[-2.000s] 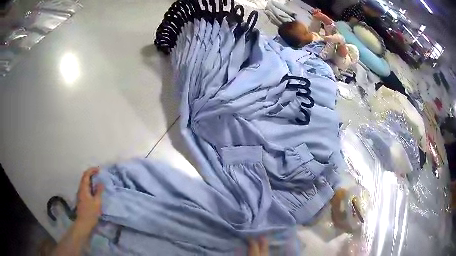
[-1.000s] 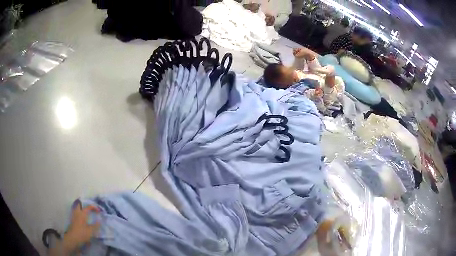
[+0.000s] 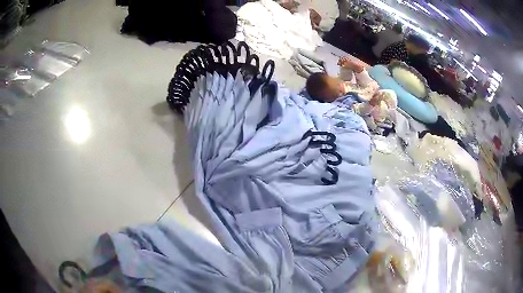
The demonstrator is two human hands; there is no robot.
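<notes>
A light blue shirt (image 3: 166, 252) lies at the near edge, its collar end at the lower left and its body cut off by the frame's bottom edge. Its black hanger hook (image 3: 72, 273) sticks out to the left. My left hand (image 3: 103, 286) shows only as a small blurred patch beside the hook at the bottom edge; its fingers and hold are unclear. My right hand is out of the picture. A pile of light blue shirts (image 3: 246, 149) lies beyond, with a row of black hooks (image 3: 192, 68) at its far end. Several loose black hooks (image 3: 327, 153) lie on it.
A baby (image 3: 358, 88) lies beyond the pile, by a light blue ring cushion (image 3: 416, 103). Black garments (image 3: 178, 20) and white garments (image 3: 275, 28) lie at the far side. Clear plastic bags (image 3: 436, 252) lie right; more bags (image 3: 46, 66) lie far left. A yellow-brown item (image 3: 387, 266) is lower right.
The view has tilted up, so the pile sits lower in the picture. My left hand has dropped mostly below the bottom edge. My right hand, seen earlier on the near shirt, has left the picture.
</notes>
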